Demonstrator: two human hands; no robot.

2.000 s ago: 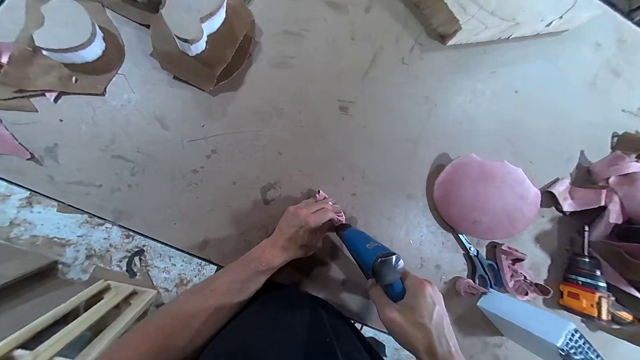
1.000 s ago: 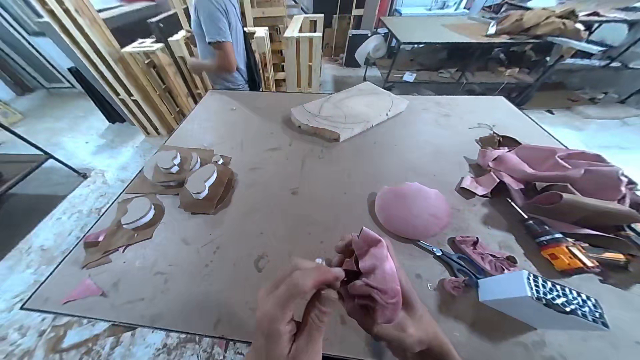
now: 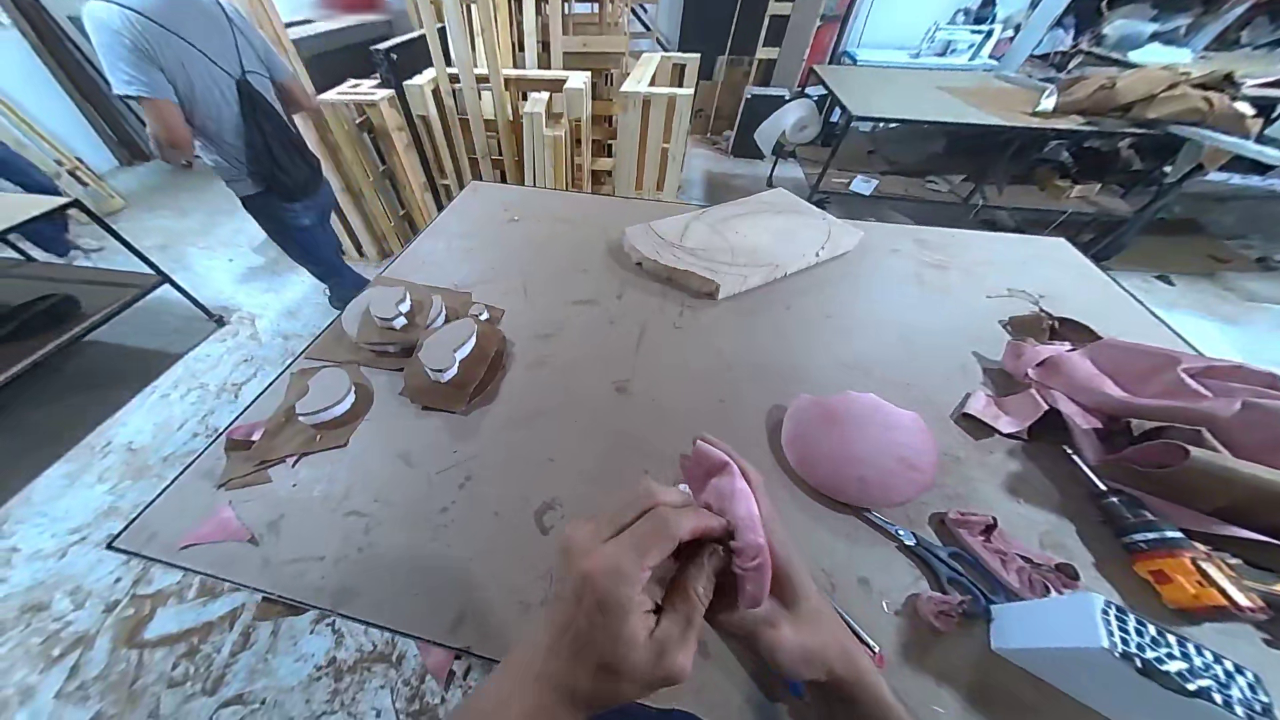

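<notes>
A small padded piece covered in pink fabric [image 3: 735, 515] is in my two hands near the table's front edge. My right hand [image 3: 800, 610] wraps it from behind and below. With bent fingers, my left hand [image 3: 650, 580] pinches the cover's edge on the near side. A pink covered round pad [image 3: 860, 450] lies on the table just beyond, to the right. Scissors with dark handles [image 3: 935, 560] rest beside crumpled pink scraps [image 3: 1005, 560]. Something blue, mostly hidden, shows beneath my right forearm.
On the right lie an orange and black drill [image 3: 1170, 560], a whitish box [image 3: 1050, 640] and a heap of pink fabric [image 3: 1170, 390]. White foam shapes [image 3: 325, 395] sit on brown pieces at left. A pale slab [image 3: 745, 240] lies at the back. A person [image 3: 220, 110] is beyond the table.
Two seconds ago my right hand held a blue tool against the pink piece; now both hands are on the piece. The view has tilted up. The person has moved left in view.
</notes>
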